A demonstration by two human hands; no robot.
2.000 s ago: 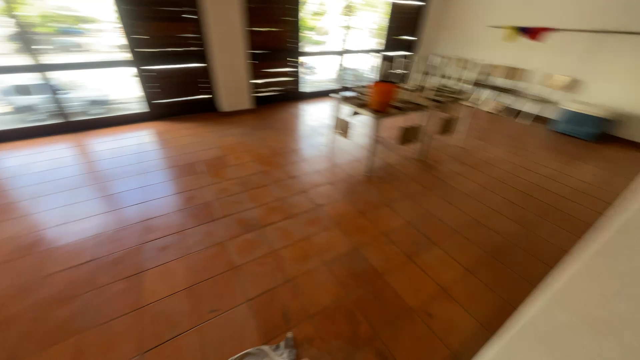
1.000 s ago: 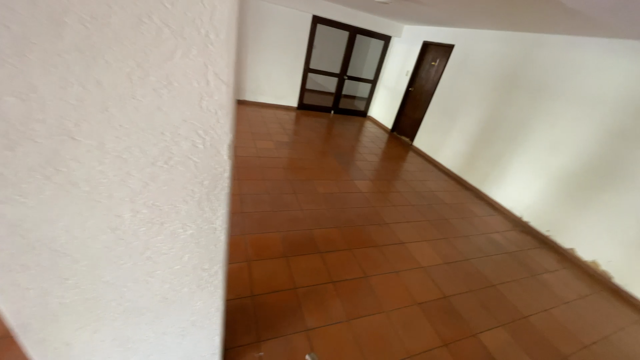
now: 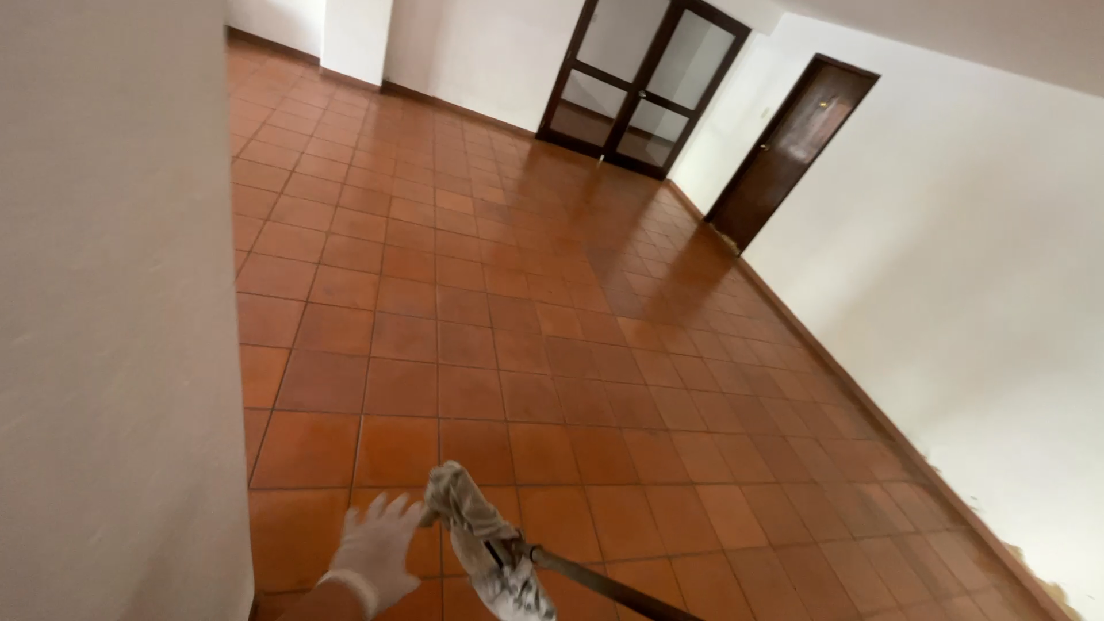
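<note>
My left hand (image 3: pixel 377 552), in a pale glove, reaches up from the bottom edge with its fingers spread. Its fingertips are close to a mop head wrapped in a grey-white cloth (image 3: pixel 485 552); whether they touch it I cannot tell. From the cloth a long mop handle (image 3: pixel 612 592) runs down to the right and out of view at the bottom. My right hand is not in view. Under the cloth and the hand lie reddish-brown floor tiles (image 3: pixel 483 392).
A white wall (image 3: pixel 112 310) stands close at the left. Glazed double doors (image 3: pixel 642 90) with dark frames and a dark wooden door (image 3: pixel 793 151) are at the back. Another white wall (image 3: pixel 966 259) with a brown skirting and flaking paint low down runs along the right.
The view has swung from the windowed room with a table to the doors. My gloved left hand and the cloth-covered mop head now show at the bottom.
</note>
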